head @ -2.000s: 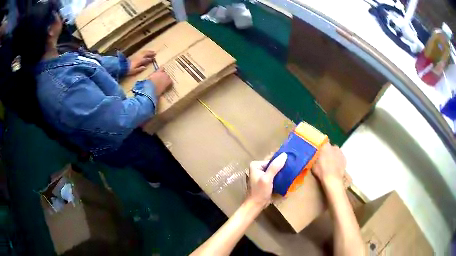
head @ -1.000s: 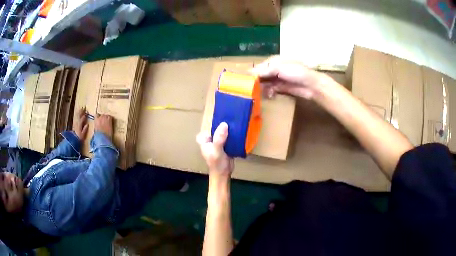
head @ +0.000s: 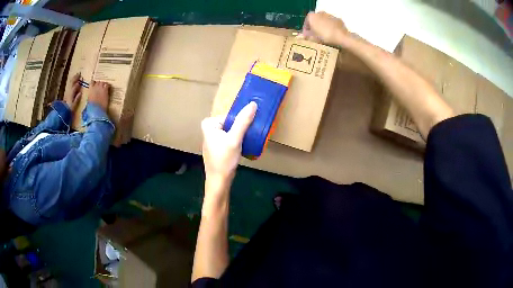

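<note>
A closed brown carton (head: 308, 109) with a printed square mark lies on the cardboard-covered bench in front of me. My left hand (head: 228, 132) holds a blue and orange tape gun (head: 260, 107) over the left part of the carton. My right hand (head: 325, 28) is at the carton's far edge near its far right corner, fingers bent downward. Whether it grips anything is hidden. I cannot make out any tape on the carton.
Finished cartons (head: 444, 79) stand at the right of the bench (head: 183, 112). Stacks of flattened cartons (head: 115, 56) lie at the left, where another person in a denim sleeve (head: 73, 163) holds a thin stick. An open waste carton (head: 140, 267) is on the floor.
The view has turned. The carton now shows its printed mark. The tape gun has tilted over the carton's left side, and my right hand has moved to the far edge.
</note>
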